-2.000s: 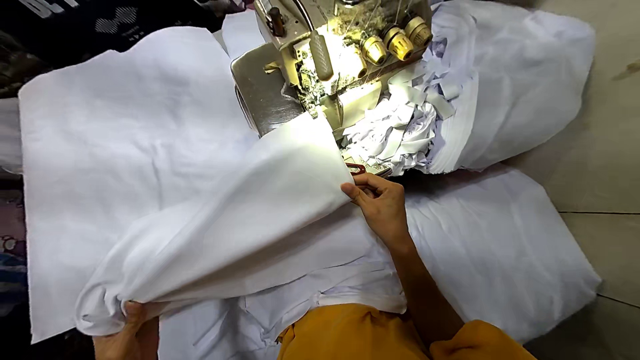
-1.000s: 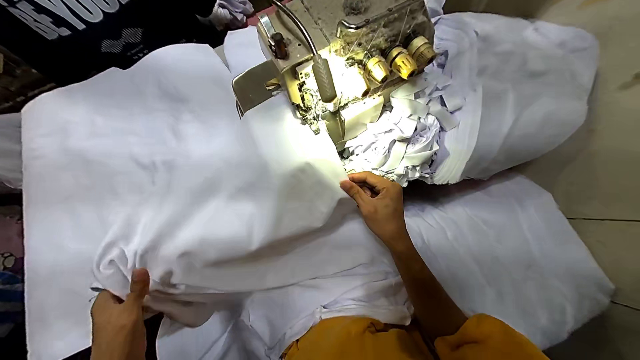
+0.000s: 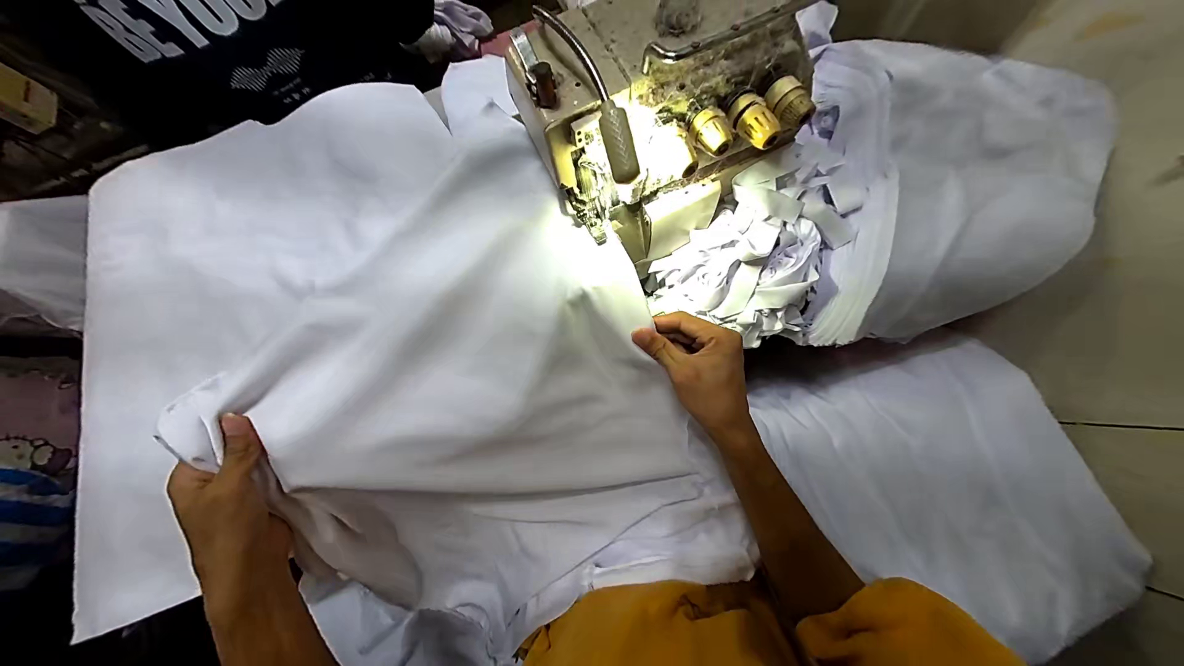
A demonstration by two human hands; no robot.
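Observation:
A white fabric piece (image 3: 481, 370) spreads from my lap up to the presser foot of a lit overlock sewing machine (image 3: 610, 111). My left hand (image 3: 227, 490) grips a bunched fold of this cloth at the lower left, thumb on top. Below the presser foot, my right hand (image 3: 698, 365) pinches the cloth's right edge between thumb and fingers. The machine's needle area is partly hidden by glare and by its lamp (image 3: 618, 139). Yellow tension dials (image 3: 757, 120) line the machine's front.
Trimmed fabric strips (image 3: 763, 264) are heaped right of the presser foot. More white cloth lies at the upper right (image 3: 999, 185) and lower right (image 3: 934, 481). Another white sheet (image 3: 185, 231) lies under the held piece at left. A black printed cloth (image 3: 305, 46) is behind it.
My left hand has moved up from the lower left with the cloth, which is now spread wider across the middle. My right hand still pinches the edge near the machine.

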